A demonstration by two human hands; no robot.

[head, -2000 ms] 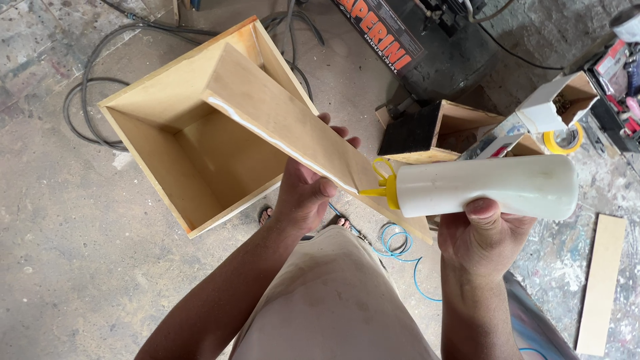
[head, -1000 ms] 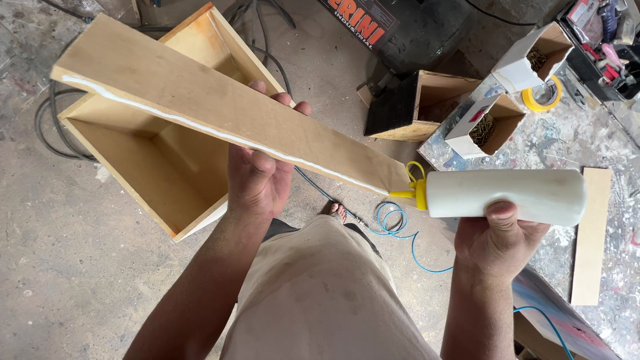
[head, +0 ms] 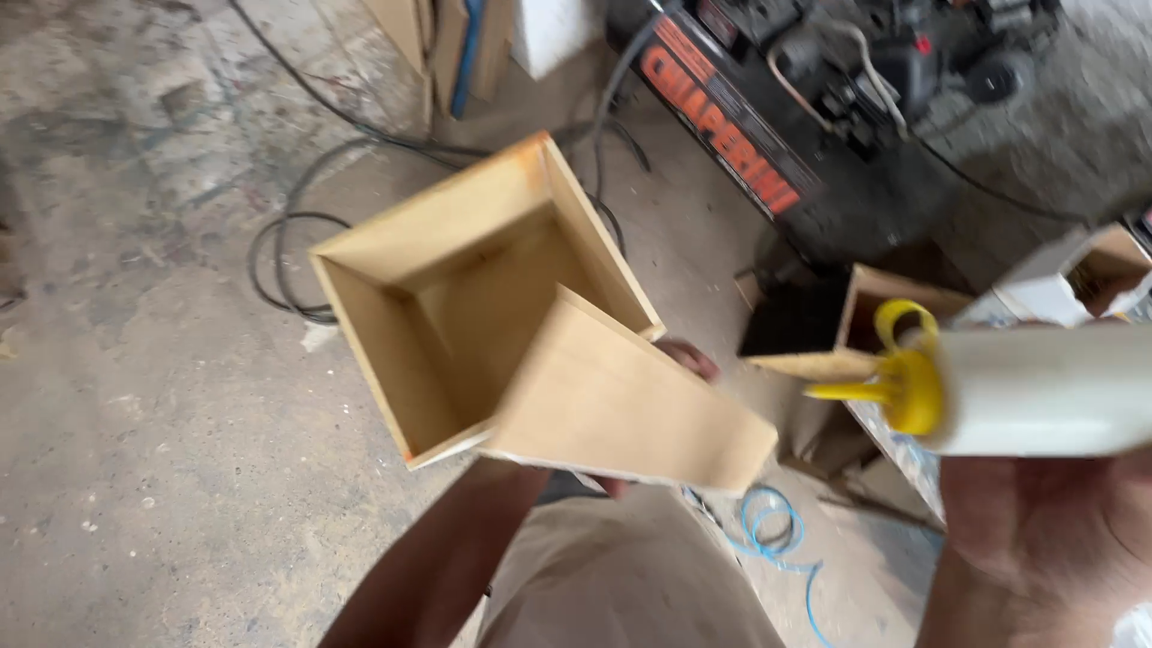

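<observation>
A flat wooden board is gripped by my left hand, whose fingers show at its far edge; the rest of that hand is mostly hidden beneath it. White glue shows faintly along the board's near edge. My right hand holds a white squeeze bottle with a yellow nozzle and a loose yellow cap; the nozzle points left, apart from the board. Behind the board is an open wooden box, its near right corner covered by the board.
An air compressor with black hoses stands beyond the box. At the right are a dark wooden box and a white carton. A coiled blue air hose lies on the floor.
The board has turned in my left hand, its broad face now showing more, and the bottle's nozzle has come away from its edge. The view has shifted.
</observation>
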